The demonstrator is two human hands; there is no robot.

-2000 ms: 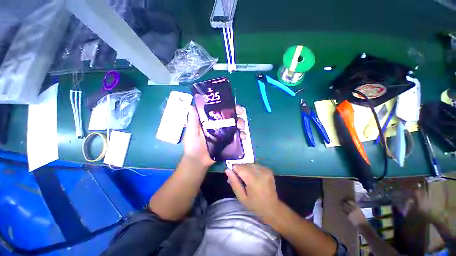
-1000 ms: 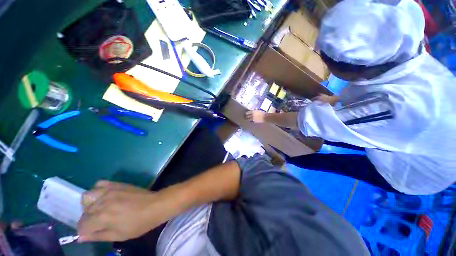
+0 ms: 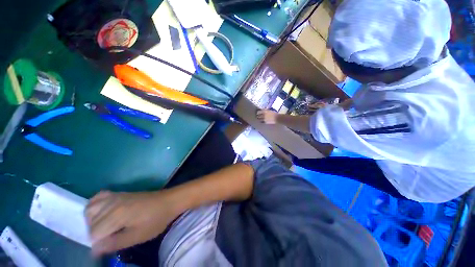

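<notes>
A white slab-like case [image 3: 57, 211] lies at the green bench's near edge, at the lower left of the picture. My right hand [image 3: 122, 219] is over its right end, fingers bent and blurred. The hand hides that end, and I cannot tell whether it grips the case. A second white slab [image 3: 18, 250] is cut off at the bottom left corner. My left hand is out of the picture.
Light-blue cutters [image 3: 47, 130], dark-blue cutters [image 3: 122, 119], a green-rimmed spool [image 3: 23, 83], an orange-and-black tool [image 3: 156, 89] and a black square thing [image 3: 99, 31] lie on the bench [image 3: 161, 151]. Beyond its edge, a person [image 3: 385, 109] reaches into an open carton [image 3: 281, 133].
The view has swung right since the first frame. The black phone and my left hand have left the picture. The small white connector by my right hand no longer shows, and the second slab has appeared.
</notes>
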